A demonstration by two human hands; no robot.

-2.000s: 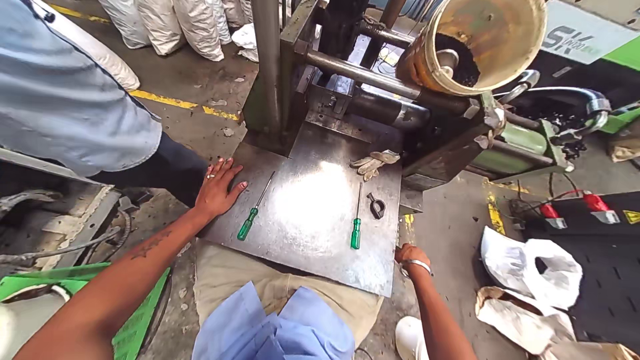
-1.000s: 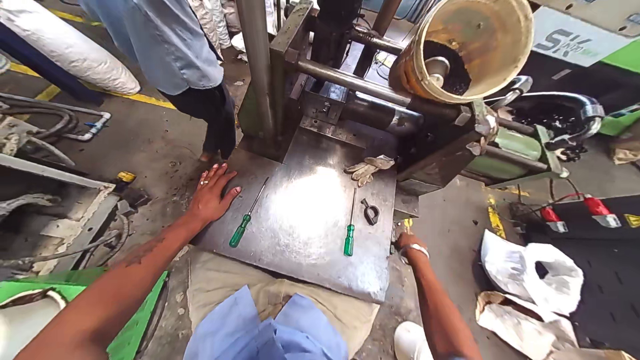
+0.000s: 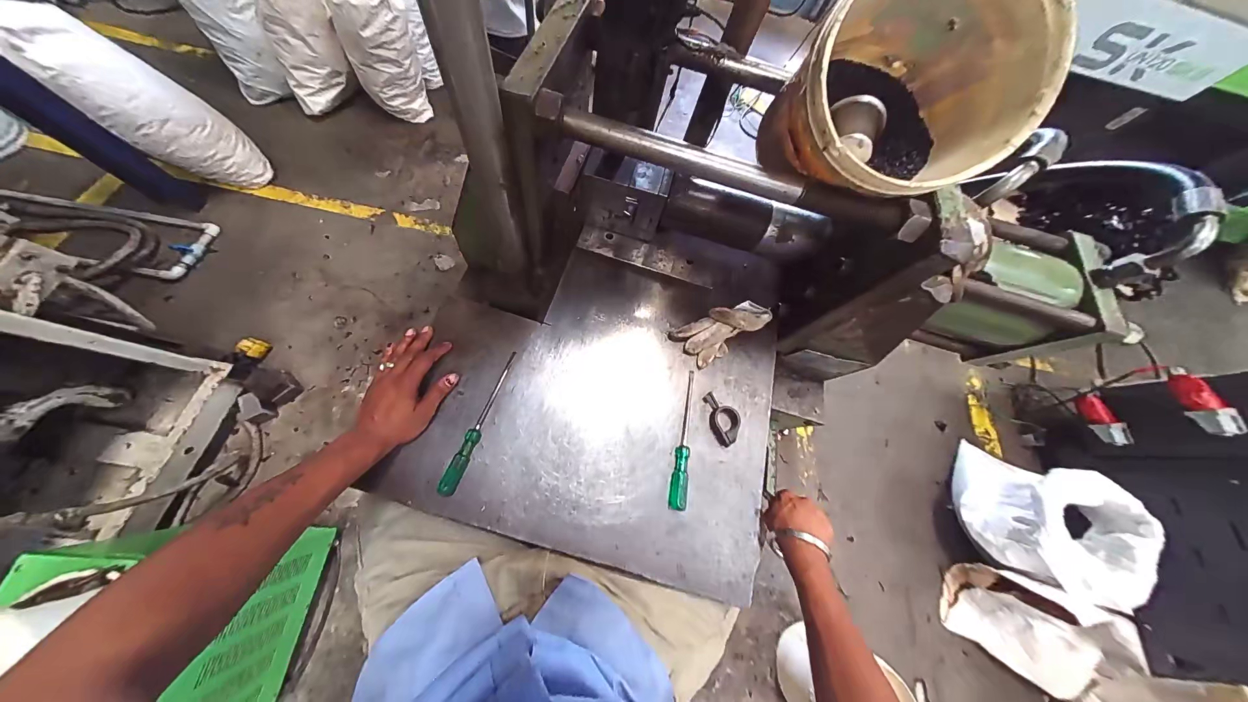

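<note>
My left hand [image 3: 402,390] rests palm down on the left edge of a steel plate [image 3: 585,526], fingers apart, holding nothing. To its right lies a green-handled screwdriver [image 3: 462,458]. A second green-handled screwdriver [image 3: 680,476] lies on the right part of the plate, beside a dark metal ring-shaped part [image 3: 723,423]. Behind them is a soiled work glove [image 3: 722,330]. My right hand [image 3: 799,522] is curled low beside the plate's right edge; its fingertips are hidden, and whether it grips something cannot be told.
A machine frame with steel bars [image 3: 673,146] stands behind the plate. A stained plastic bucket [image 3: 936,97] with dark granules sits tilted on it. White sacks [image 3: 1063,526] lie on the floor at right, more sacks [image 3: 341,49] stand at upper left. A green panel [image 3: 273,604] is at lower left.
The person in a light blue shirt who stood at the left has moved out of that spot. Both my hands and the tools on the plate stay where they were.
</note>
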